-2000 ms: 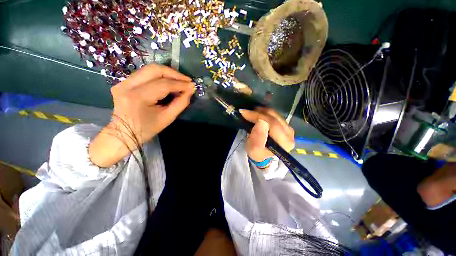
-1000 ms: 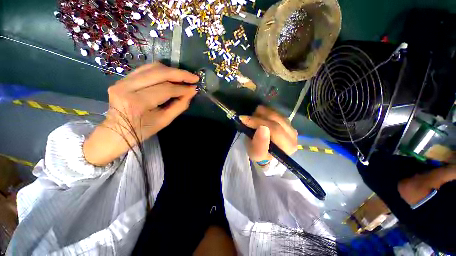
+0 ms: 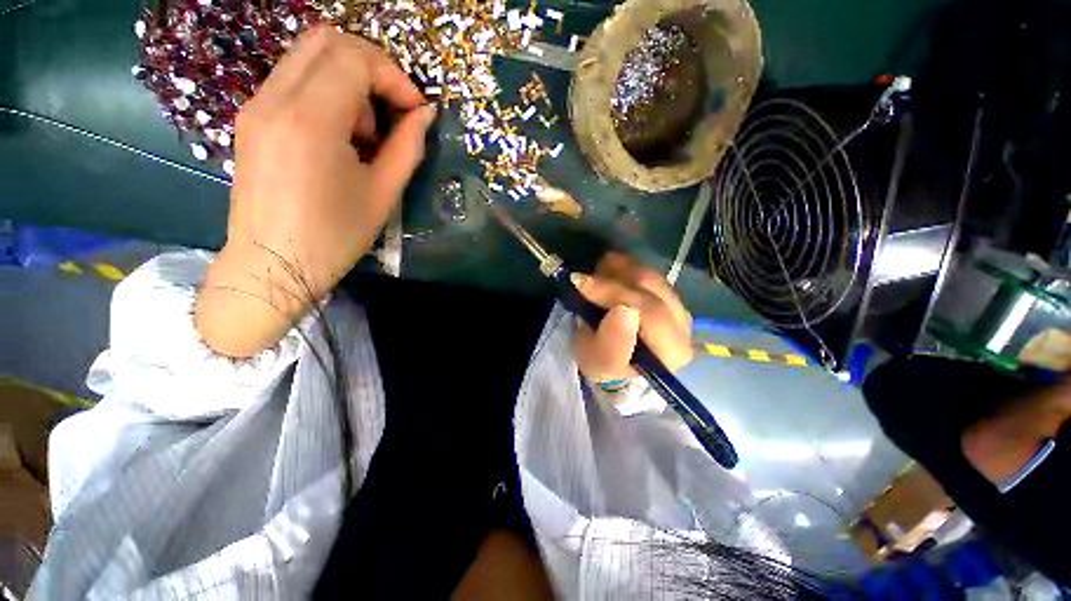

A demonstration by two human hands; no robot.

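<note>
My left hand [image 3: 323,164] is over the edge of the pile of small gold-and-white pieces [image 3: 470,71], thumb and forefinger together at its left side; whether a piece is between them is too small to tell. My right hand [image 3: 634,317] holds the black soldering iron [image 3: 669,382], its thin metal tip pointing up and left. The small work rest [image 3: 453,200] sits on the green mat just left of the tip, with no finger on it. The pile of dark-red and silver round parts [image 3: 200,71] is partly hidden behind my left hand.
A crusted round bowl [image 3: 587,112] with silvery bits stands beyond my right hand. A black fan with a wire guard [image 3: 781,217] is right of it. A thin wire [image 3: 118,141] crosses the bench at left. Another person's arm [image 3: 1010,434] and a green-and-silver reel [image 3: 998,317] are at far right.
My left hand has left the work rest and moved up to the gold-and-white pile. The iron's tip has stayed near the rest, now slightly apart from it.
</note>
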